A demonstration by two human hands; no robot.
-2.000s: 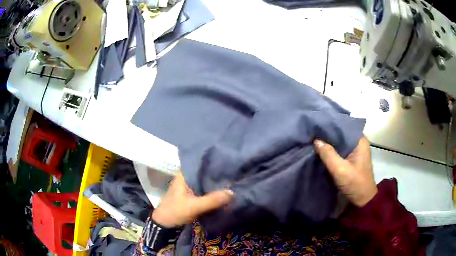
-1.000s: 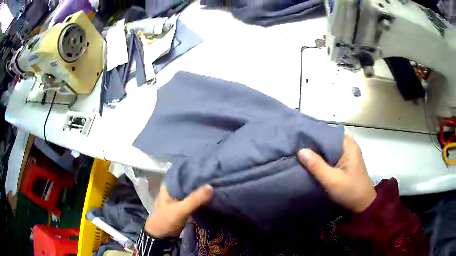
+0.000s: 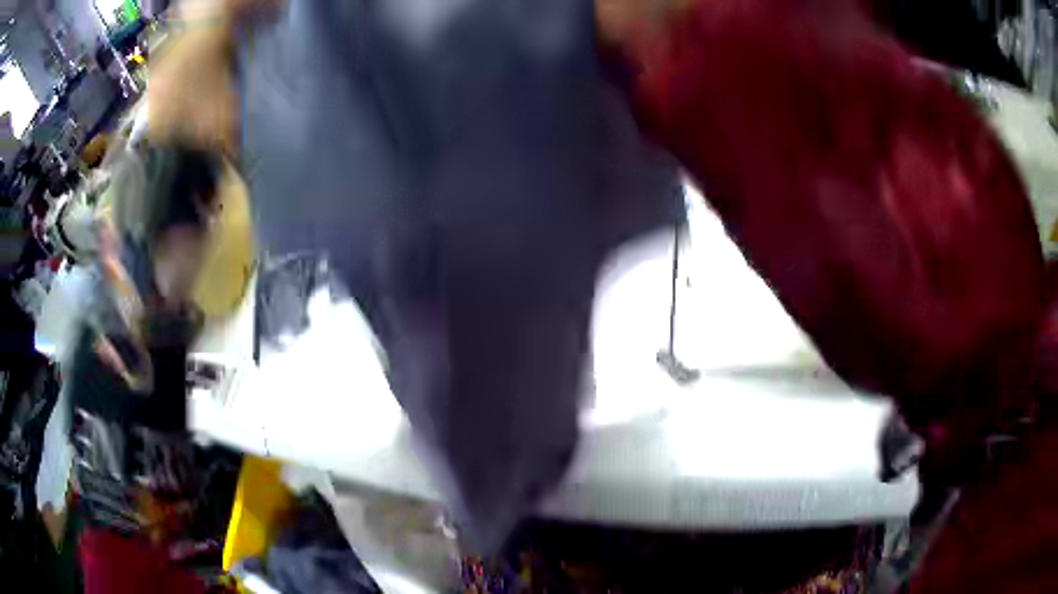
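Observation:
The grey-blue garment panel (image 3: 487,221) hangs in the air close in front of me, blurred, its lower end tapering to a point over the table's front edge. My left hand (image 3: 197,87) is raised at the panel's upper left edge, blurred, its fingertips not clear. My right hand (image 3: 627,17) is at the panel's upper right, mostly cut off by the top edge. The panel hangs spread between both hands. The welt pocket cannot be made out.
The white table (image 3: 743,441) lies behind and below the panel. Grey pieces (image 3: 290,302) lie at its left, near the partly hidden yellow-beige machine (image 3: 230,250). A yellow crate (image 3: 258,511) with grey cloth is below left. My dark red sleeve (image 3: 847,197) covers much of the right.
Both hands have lifted the panel from the table up close to the camera. It now hangs down instead of lying across my front. The white machine's head is no longer visible.

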